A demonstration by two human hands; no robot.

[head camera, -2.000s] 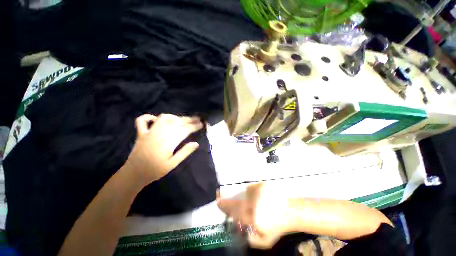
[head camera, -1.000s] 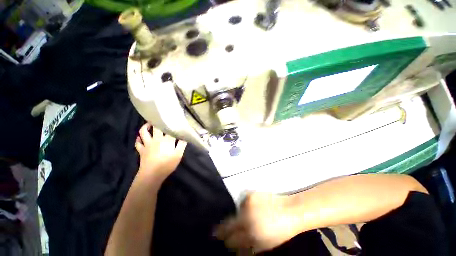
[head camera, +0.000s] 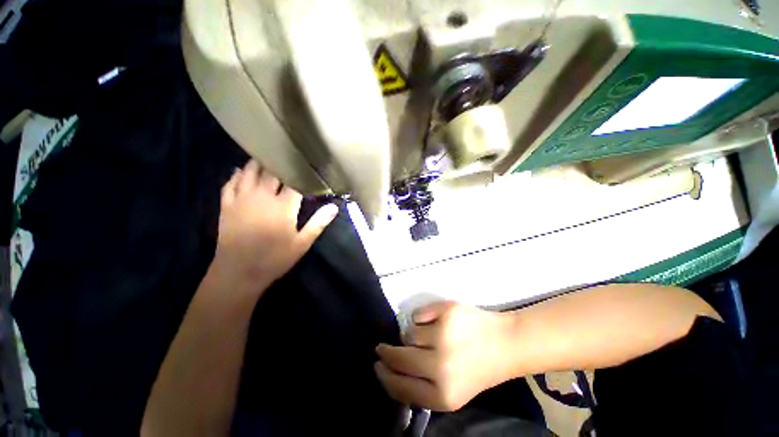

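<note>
The black garment (head camera: 128,247) covers the area left of the needle and hangs toward the front. My left hand (head camera: 266,222) lies on it beside the machine head, fingers forward and thumb spread toward the needle area. My right hand (head camera: 437,354) has curled fingers at the garment's right edge, by the front of the white bed; whether it grips cloth or a tool is hidden. A small silvery thing (head camera: 416,420) shows below it. The presser foot is not clear behind the head's cream guard (head camera: 346,111). A black ribbed knob (head camera: 424,229) stands on the bed.
The cream machine head (head camera: 256,85) fills the top centre, with a green control panel (head camera: 623,111) at right. The white bed (head camera: 530,222) has a dark joint line. A green-edged strip (head camera: 700,260) borders its front right. A small white strip (head camera: 111,75) lies on black cloth upper left.
The view has moved closer to the machine head. My left hand stays on the cloth near the needle area. My right hand, blurred before, is now sharp, with curled fingers at the cloth's edge.
</note>
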